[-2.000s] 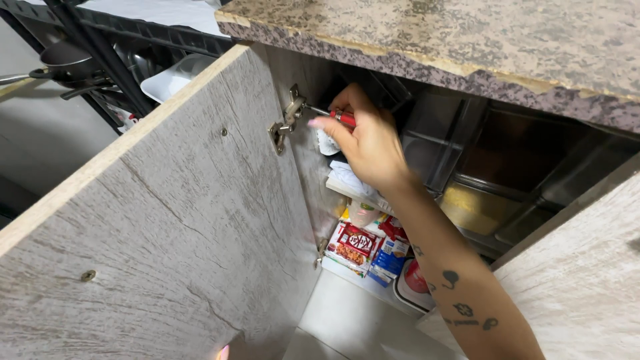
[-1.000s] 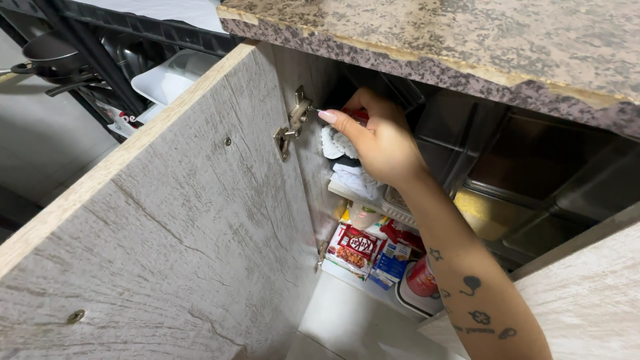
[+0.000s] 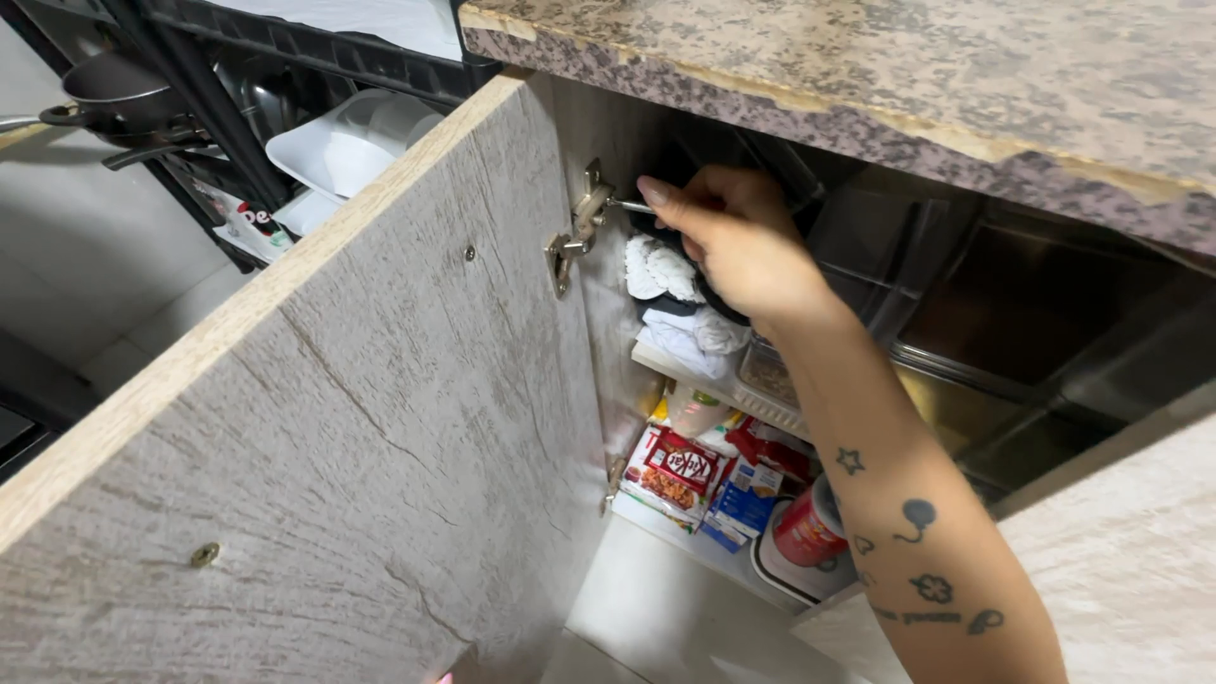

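My right hand [image 3: 736, 237] is closed around a screwdriver [image 3: 635, 206] inside the cabinet. The metal shaft points left, its tip at the upper metal hinge [image 3: 591, 214]; the handle is hidden in my fingers. That hinge joins the cabinet's side wall to the open wood-grain door [image 3: 380, 408]. A lower hinge [image 3: 613, 484] shows near the cabinet's bottom. Of my left hand only a fingertip [image 3: 445, 678] is seen, at the door's lower part at the bottom edge of the view; what it holds cannot be told.
A chipped stone countertop [image 3: 855, 85] overhangs the cabinet. Folded white cloths [image 3: 689, 332] lie on a shelf below my right hand. Lower down are snack packets [image 3: 679, 475] and a red container [image 3: 810, 527]. At left, a black rack [image 3: 332, 47] stands near a dark pan [image 3: 123, 90].
The red handle seen in my right hand two seconds ago is now covered by my fingers. My right hand stays by the upper hinge, its grip somewhat changed.
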